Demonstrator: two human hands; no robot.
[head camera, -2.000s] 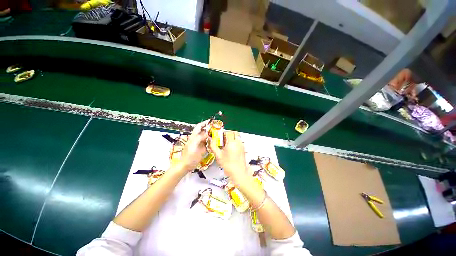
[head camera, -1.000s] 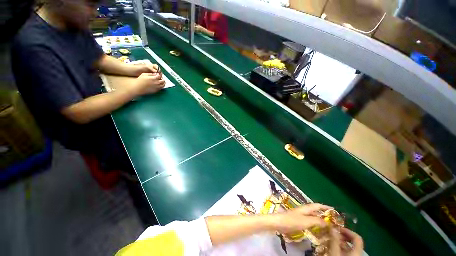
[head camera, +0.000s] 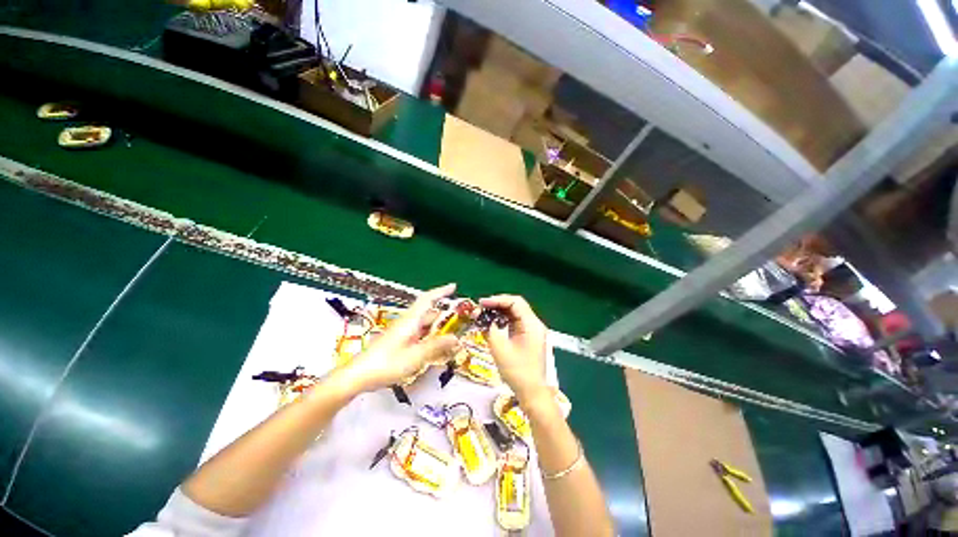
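My left hand (head camera: 404, 348) holds a housing with a yellow block (head camera: 450, 323) over the far edge of the white sheet (head camera: 247, 420). My right hand (head camera: 518, 346) pinches a small dark part (head camera: 490, 318) just right of the housing, close against it. Several pale oval units with yellow inside lie on the sheet below my hands, among them one at the front (head camera: 422, 464) and one at the right (head camera: 513, 491). A flat black strip (head camera: 384, 449) sticks out beside the front unit. My fingers partly hide the held housing.
Beyond the worn metal edge (head camera: 305, 271), the green conveyor carries spaced units, one (head camera: 391, 224) ahead. Yellow-handled pliers (head camera: 733, 486) lie on a cardboard pad (head camera: 683, 451) at right. A slanting metal post (head camera: 725, 257) stands right of my hands. Boxes and another person's hands (head camera: 807, 260) are opposite.
The view has swung left and back to the right. My right hand now holds a dark part beside the housing; two seconds ago both hands were close around the housing.
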